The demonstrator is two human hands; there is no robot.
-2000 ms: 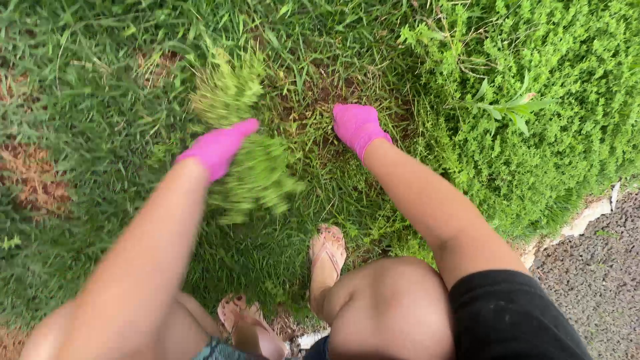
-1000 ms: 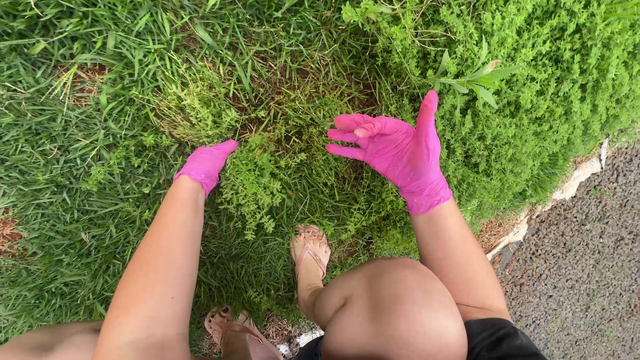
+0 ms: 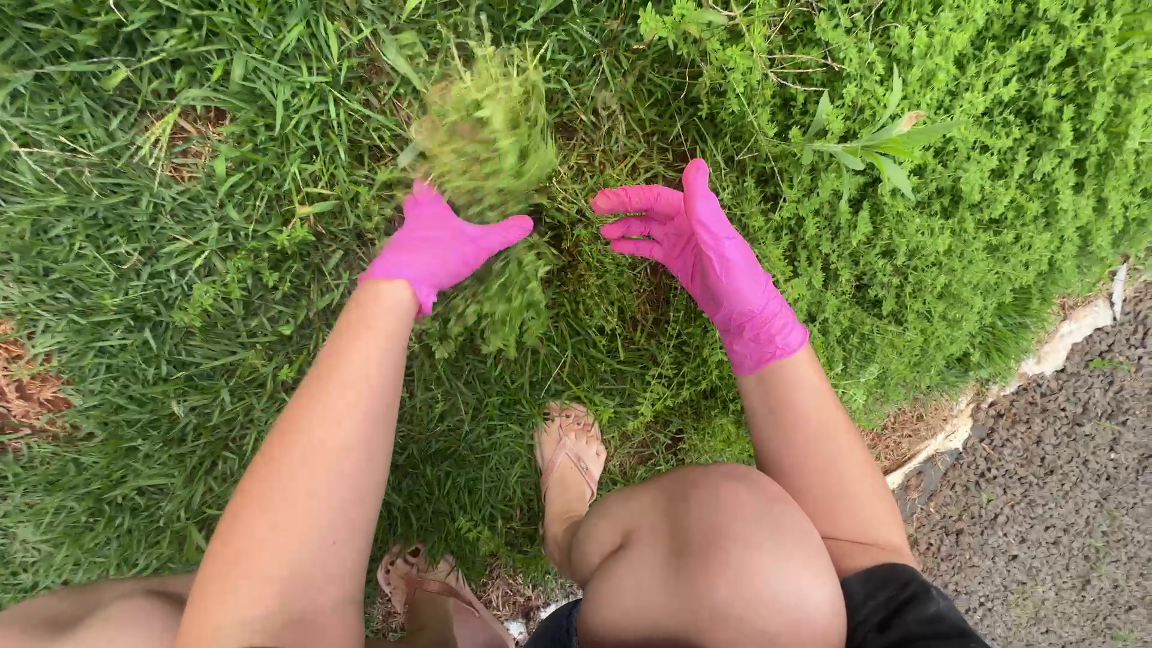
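My left hand [image 3: 441, 241], in a pink glove, is around a loose clump of leafy green plants [image 3: 490, 135]. The clump is blurred by motion and shows above and below the hand; the fingers beneath it are mostly hidden, and the thumb points right. To the right, my right hand [image 3: 697, 256], also gloved in pink, is held open over the low growth with its fingers apart and nothing in them. A gap separates the two hands. Beyond my right hand spreads a dense mat of small-leaved green plants [image 3: 972, 207].
Grass [image 3: 180, 378] covers the left side, with patches of reddish-brown dry matter [image 3: 27, 382]. A broader-leaved plant [image 3: 877, 144] rises from the mat. My sandalled foot [image 3: 571, 459] is below the hands. A pale curb edge [image 3: 1062, 337] borders rough grey pavement [image 3: 1044, 513] at the lower right.
The clump at my left hand, low beside the hand and fairly sharp a second ago, is now blurred and reaches above it. My right hand, closed-looking two seconds ago, is open, as it was one second ago.
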